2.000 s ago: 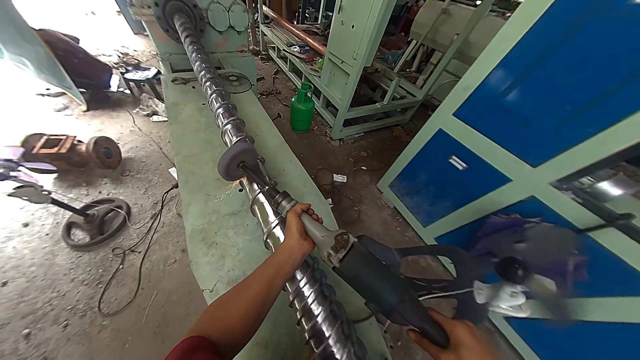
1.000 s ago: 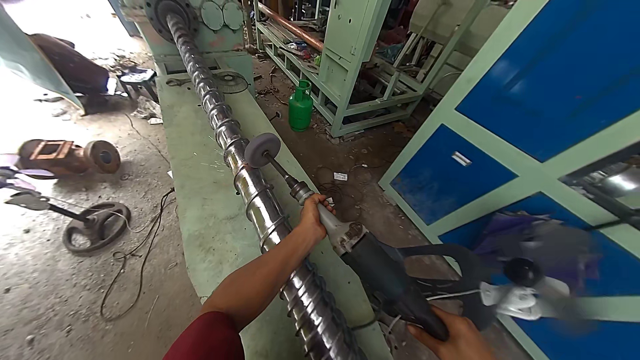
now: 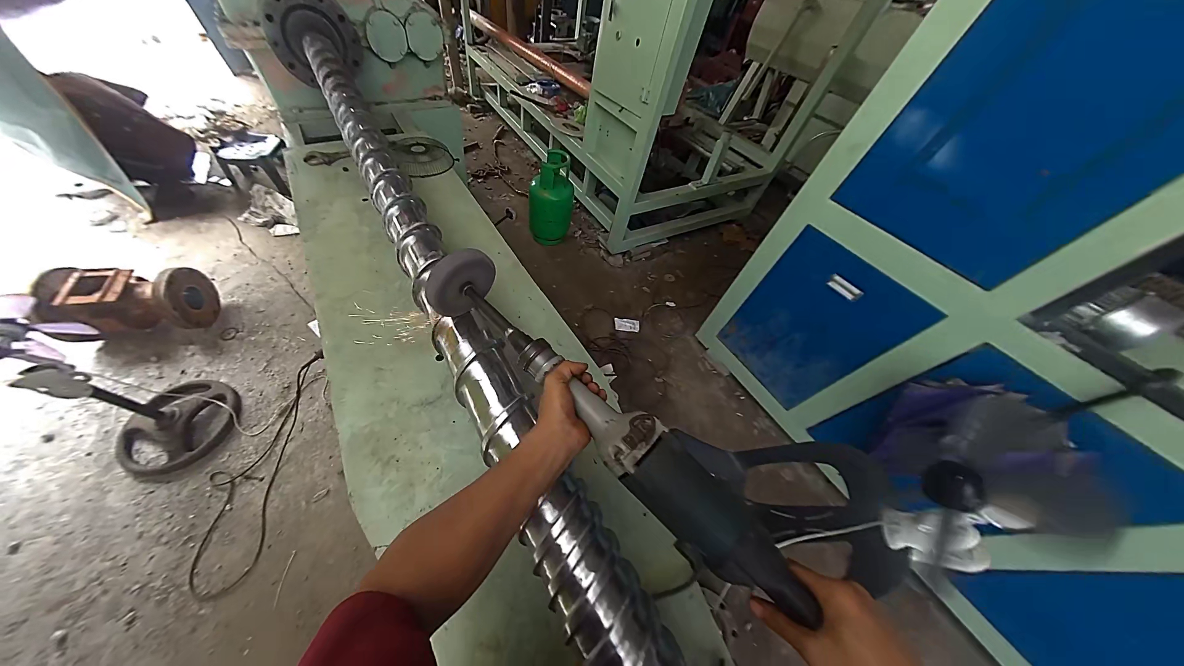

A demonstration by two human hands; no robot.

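Note:
My left hand (image 3: 566, 407) grips the grey neck of an electric die grinder (image 3: 684, 490), near its collet. My right hand (image 3: 828, 615) is wrapped around the rear handle of the dark body, at the bottom right. The round grey grinding wheel (image 3: 460, 281) on the tool's spindle touches a long shiny extruder screw (image 3: 486, 379), and orange sparks (image 3: 398, 322) fly off to the left. The screw runs from a flanged round opening (image 3: 314, 37) on a green machine down past my left forearm, above the pale green machine bed (image 3: 388, 444).
A fan (image 3: 953, 486) with blurred blades stands at the right, before blue panels (image 3: 888, 305) in a green frame. A green gas cylinder (image 3: 551, 199) stands beyond the bed. On the floor at left are a fan base (image 3: 176, 430), a cable (image 3: 264, 504) and a rusty flanged part (image 3: 185, 296).
A second ago the wheel was just right of the screw; now it is against it and sparks fly. Both hands have kept their hold on the grinder.

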